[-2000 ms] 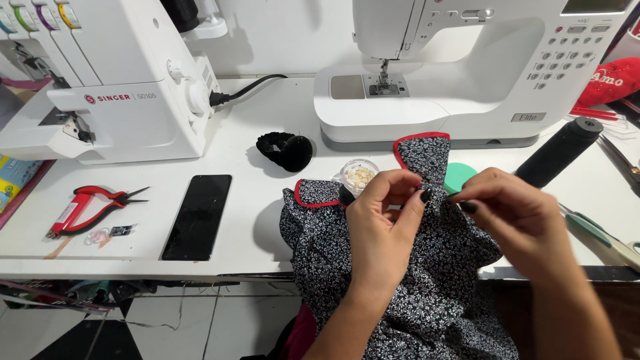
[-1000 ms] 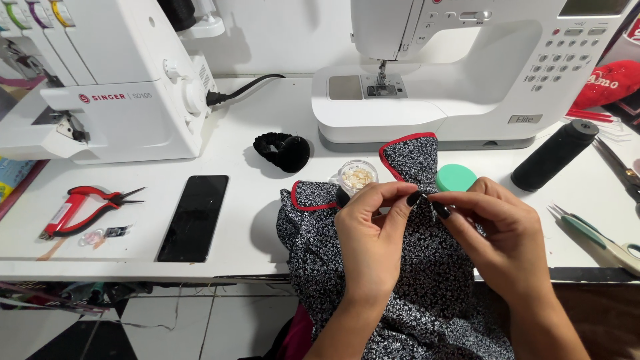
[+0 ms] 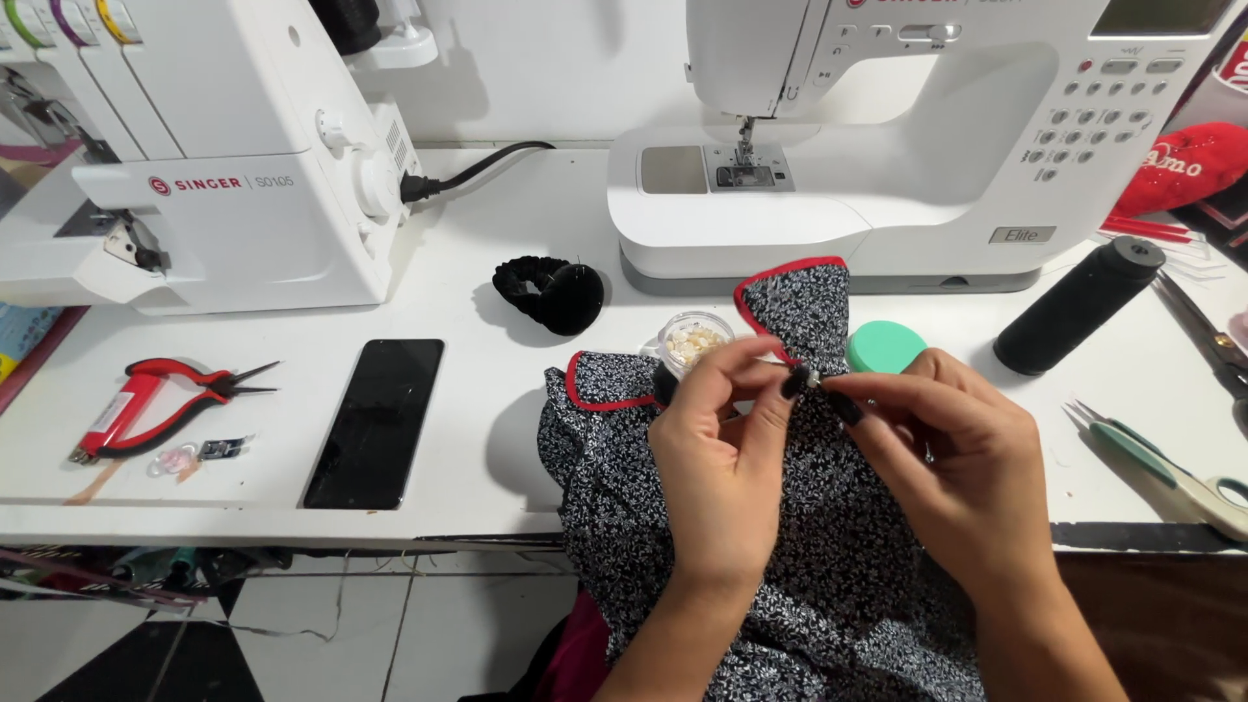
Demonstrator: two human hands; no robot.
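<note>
A black fabric garment with small white flowers and red-bound collar points [image 3: 624,497] hangs over the table edge. Above it, my left hand [image 3: 726,448] pinches a tiny pale bead or gem between thumb and index finger. My right hand [image 3: 946,448] has its thumb and index fingertips closed just beside that bead; whether they grip a needle or thread is too small to tell. Behind my left fingers stands a clear round jar of cream and pearly beads [image 3: 694,338]. A mint-green round lid [image 3: 885,347] lies behind my right hand.
A white sewing machine [image 3: 829,210] stands behind, a serger [image 3: 244,224] at left. Around lie a black velvet wrist pincushion [image 3: 561,292], phone [image 3: 375,424], red-handled pliers [image 3: 175,405], lighter [image 3: 122,414], black thread cone [image 3: 1077,307] and green-and-cream scissors [image 3: 1160,463].
My right hand has come in beside my left fingertips since two seconds ago. A small pale bead now shows between the fingertips.
</note>
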